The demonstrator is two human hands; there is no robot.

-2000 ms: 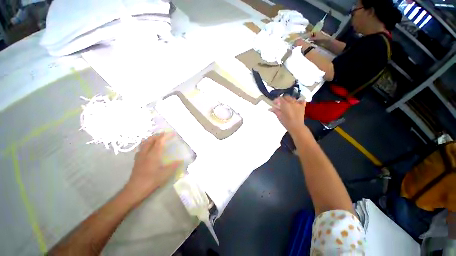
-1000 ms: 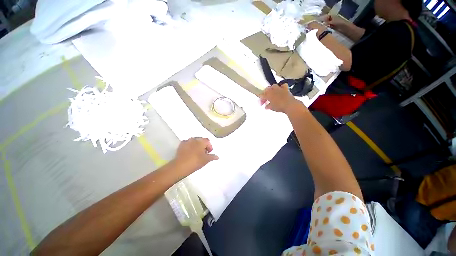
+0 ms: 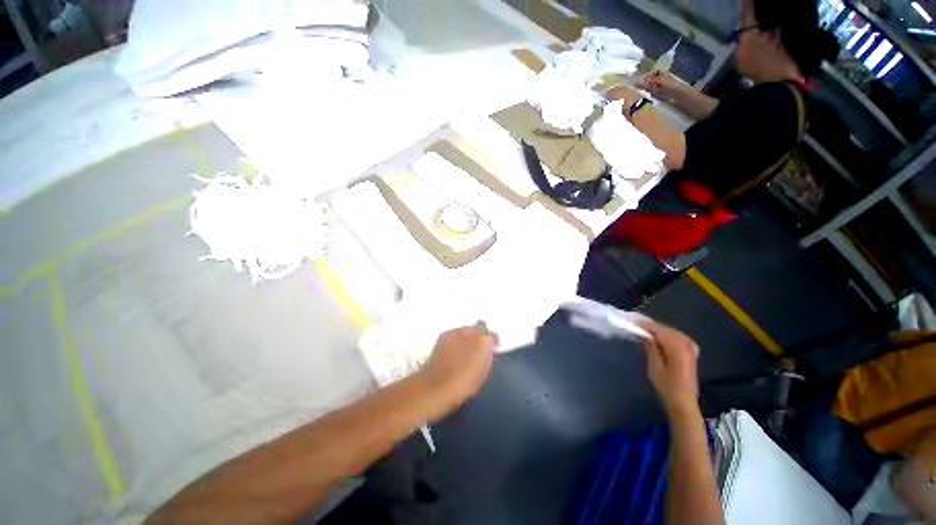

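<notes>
A white vest-shaped panel [image 3: 513, 269] lies at the front table edge, its U-shaped gap showing brown board [image 3: 452, 251]. My left hand [image 3: 462, 359] is closed on the panel's near edge, its fingertips partly hidden. My right hand [image 3: 672, 359] is beyond the table edge, above the floor, and pinches a blurred, folded white fabric end [image 3: 606, 319]. Whether this end joins the panel is unclear. A glue bottle [image 3: 385, 354] lies partly behind my left forearm, its nozzle pointing over the edge. A tape roll [image 3: 455, 219] sits inside the U shape.
A heap of white strips [image 3: 257, 226] lies left, near yellow tape lines. A white pile [image 3: 241, 46] stands at the back. A black strap [image 3: 564, 190] and white heaps are at upper right, before a seated person [image 3: 739, 133]. A white stack [image 3: 780, 472] is at lower right.
My right hand has moved from the panel's far right side toward me, off the table, and now holds a white fabric end. My left hand has moved slightly right and nearer the front edge.
</notes>
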